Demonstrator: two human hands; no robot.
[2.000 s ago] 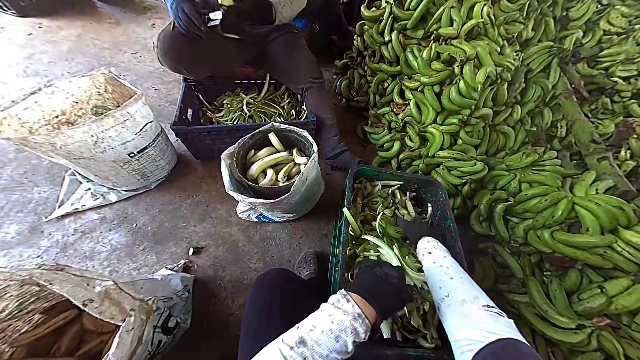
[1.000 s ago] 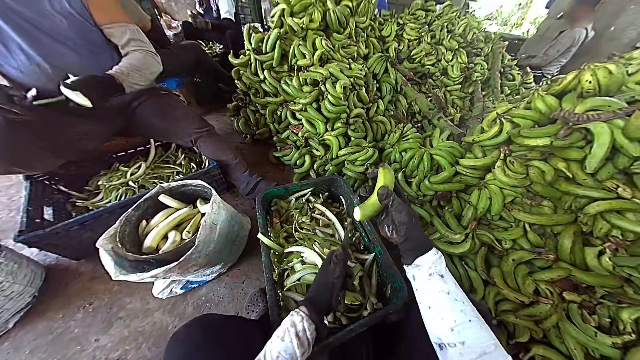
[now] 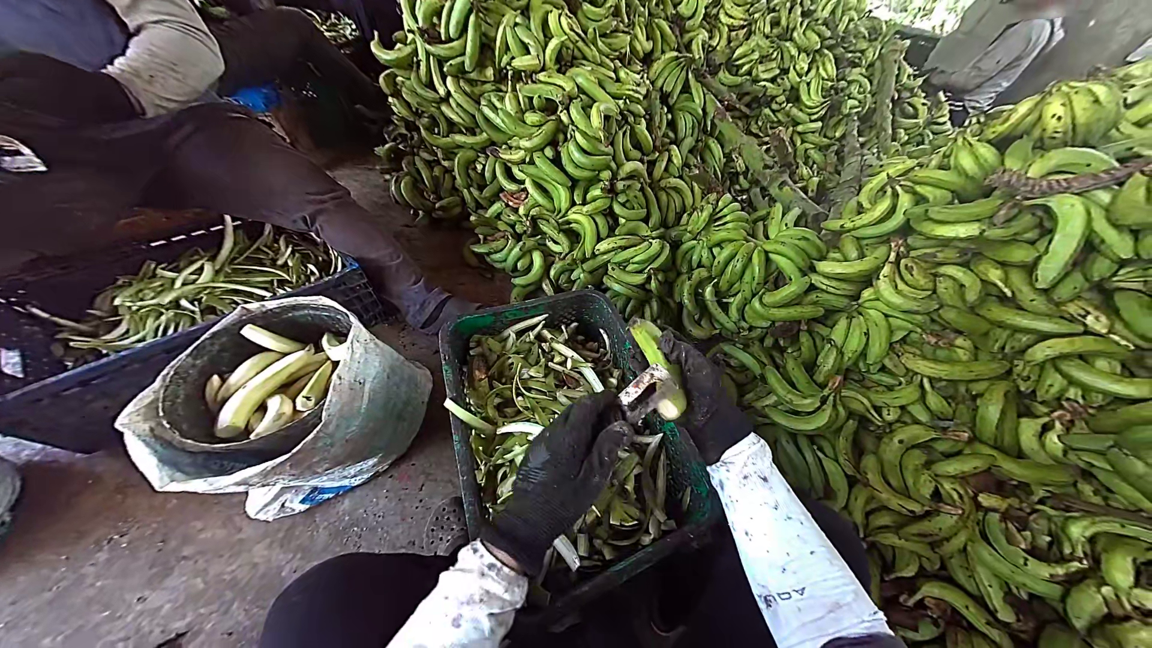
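My left hand (image 3: 562,472), in a black glove, grips a small metal peeling blade (image 3: 641,389) between thumb and fingers. The blade rests against a green plantain (image 3: 659,369), whose lower end shows pale flesh. My right hand (image 3: 706,396), also black-gloved, holds that plantain from its right side. Both hands are over a green-rimmed plastic crate (image 3: 454,432) that holds a heap of plantain peels (image 3: 522,378). Left of the crate stands a sack-lined bucket (image 3: 378,414) with several peeled plantains (image 3: 265,382) in it.
A large pile of green plantains (image 3: 585,162) rises behind and to the right of the crate. At the left a seated person's leg (image 3: 270,180) extends behind a dark crate (image 3: 180,342) of peels. Another person (image 3: 990,54) is at the far upper right.
My left hand has risen from the peels to the plantain. The plantain, upright in my right hand a second ago, now tilts the other way against the blade.
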